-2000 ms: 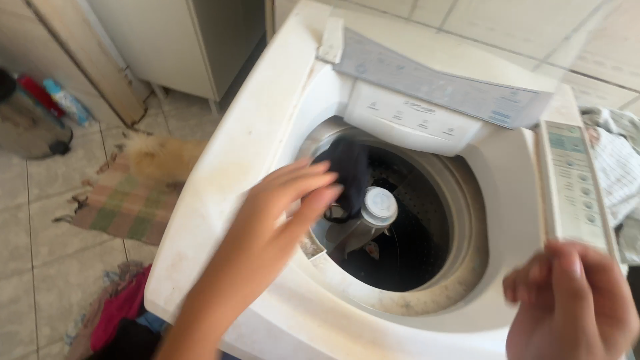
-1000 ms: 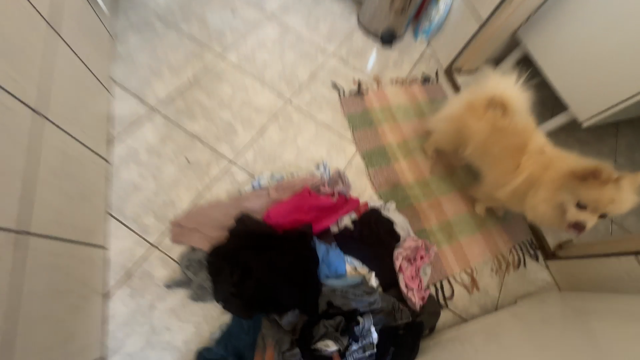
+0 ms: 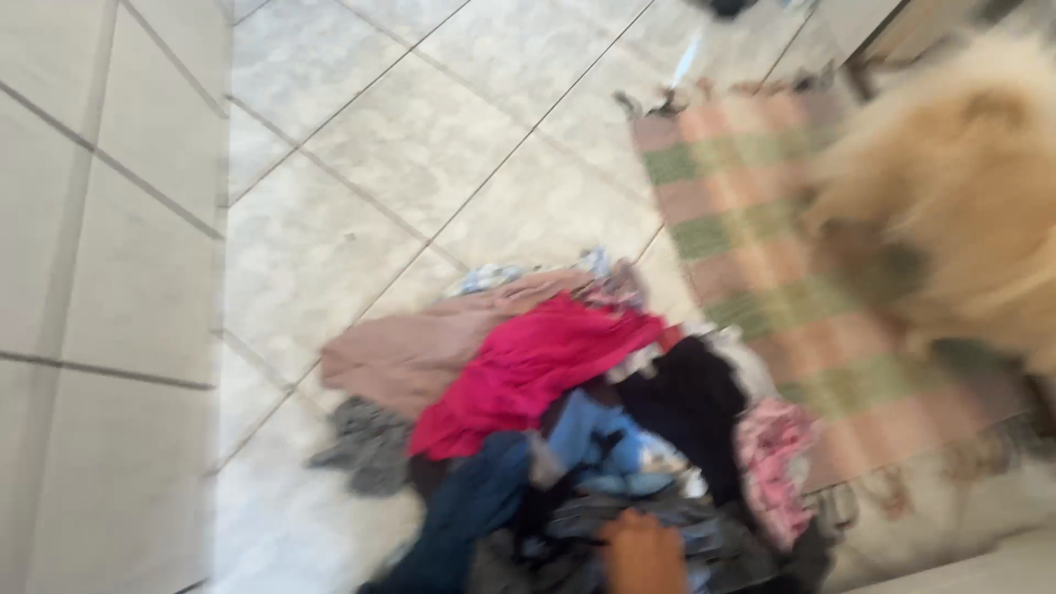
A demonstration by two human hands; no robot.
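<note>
One hand, apparently my right hand (image 3: 643, 554), shows blurred at the bottom edge, over dark grey clothes (image 3: 569, 520) at the near side of a clothes pile. Its fingers are too blurred to tell whether they grip cloth. My left hand is out of view. A bright pink garment (image 3: 528, 367) lies across the pile, with a dusty pink one (image 3: 396, 355) behind it. A dark blue garment (image 3: 474, 503) is at the near left, a light blue one (image 3: 594, 437) in the middle. Further right are a black garment (image 3: 693, 404) and a pink patterned one (image 3: 775, 462).
A fluffy tan dog (image 3: 957, 206) stands on a fringed striped rug (image 3: 742, 247) at the right, close to the pile. Tiled floor (image 3: 396, 157) extends behind the clothes. A tiled wall (image 3: 124, 247) runs along the left. A pale surface (image 3: 982, 561) edges the lower right corner.
The view has swung from the washing machine to the floor. A large black garment, seen on the pile's left a second ago, is gone from that spot. A hand has come in at the bottom.
</note>
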